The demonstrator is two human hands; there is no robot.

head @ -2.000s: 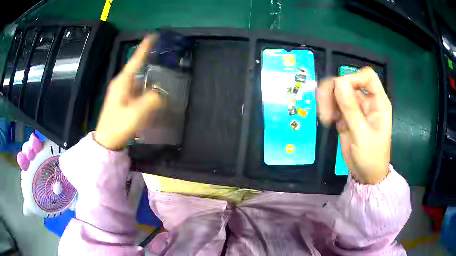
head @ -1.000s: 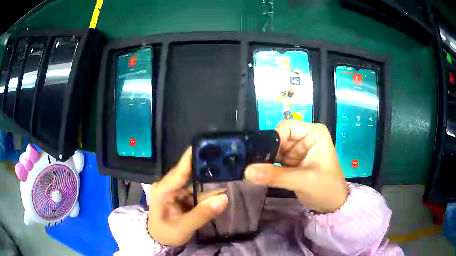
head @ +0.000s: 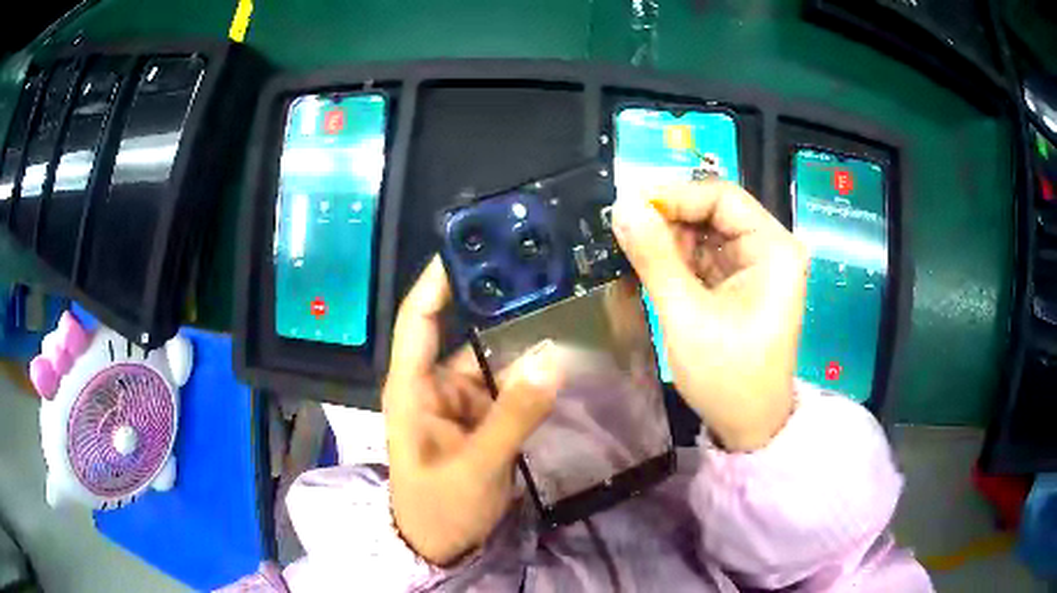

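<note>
An open-backed smartphone (head: 580, 371) is held tilted, rear side up, above the near edge of the phone tray (head: 498, 90). Its dark blue camera module (head: 503, 257) with three lenses is at the upper left, and the shiny battery lies below. My left hand (head: 464, 429) grips the phone by its left edge, thumb on the battery. My right hand (head: 719, 301) is at the phone's upper right corner, its fingertips pinching a small yellow-orange strip (head: 658, 206) beside the board area. Whether a card is attached to the strip cannot be told.
Lit phones lie in the tray's left slot (head: 329, 220), third slot (head: 676, 139) and right slot (head: 837, 266). Another tray with dark phones (head: 145, 174) stands at the left. A pink-and-white cat-shaped fan (head: 116, 417) stands on a blue surface. More black trays are at the right edge.
My left hand lifted the phone out of the tray's left part and now holds it tilted. My right hand moved from the board area to the phone's upper right corner, now with the strip showing.
</note>
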